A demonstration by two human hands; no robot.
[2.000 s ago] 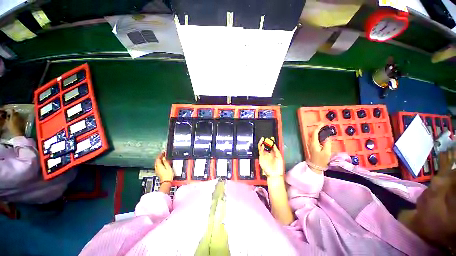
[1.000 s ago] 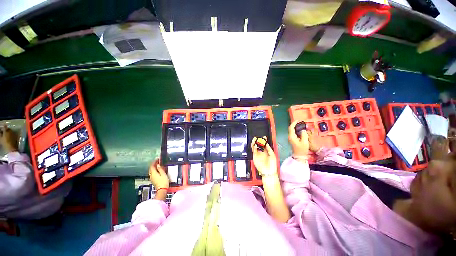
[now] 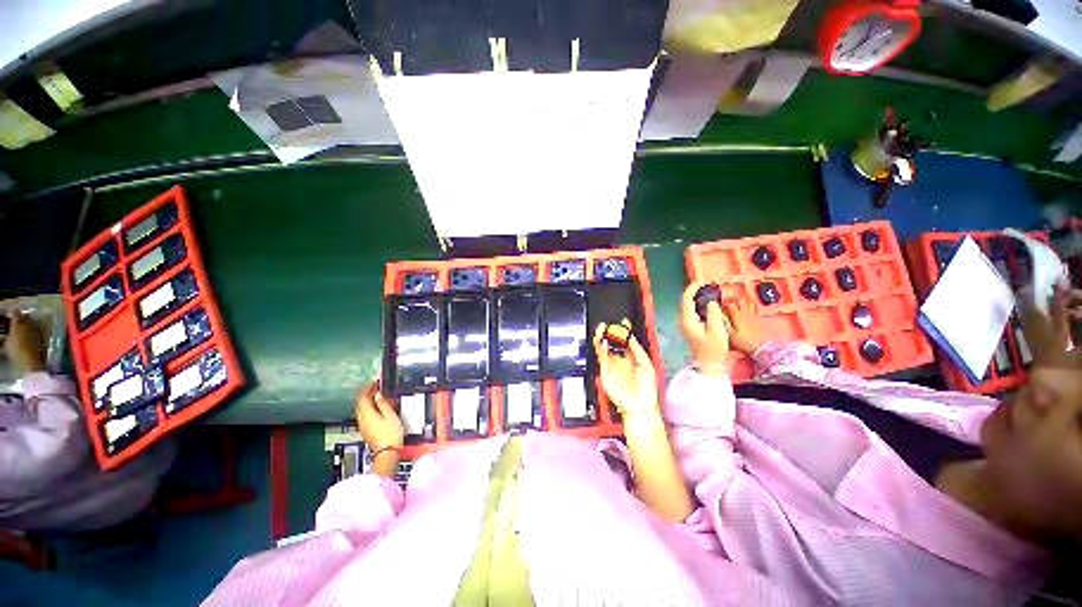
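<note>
My right hand (image 3: 627, 374) holds a small dark device (image 3: 617, 337) with a yellow and red lit face in its fingertips, over the right end of the black inner tray (image 3: 613, 306). That tray lies across the main red tray (image 3: 647, 268) and holds several glossy black phone-like screens (image 3: 517, 337) with white glare. Blue board pieces (image 3: 517, 276) show in the row above, and white-faced parts (image 3: 465, 410) in the row below. My left hand (image 3: 380, 417) is at the lower left corner of the red tray, fingers at its edge; whether it grips it is unclear.
A tilted red tray (image 3: 115, 337) of dark and white parts lies left. A neighbour's hands (image 3: 715, 328) are at the red compartment tray (image 3: 880, 318) on the right. A white sheet (image 3: 510, 154) stands behind. A red clock (image 3: 870, 36), tool cup (image 3: 879, 161) and another person's hand (image 3: 1050, 320) are further right.
The view has shifted, so the trays sit further left than in the oldest frame. My hands keep their places at the tray. The neighbour's two hands have come together around a dark device.
</note>
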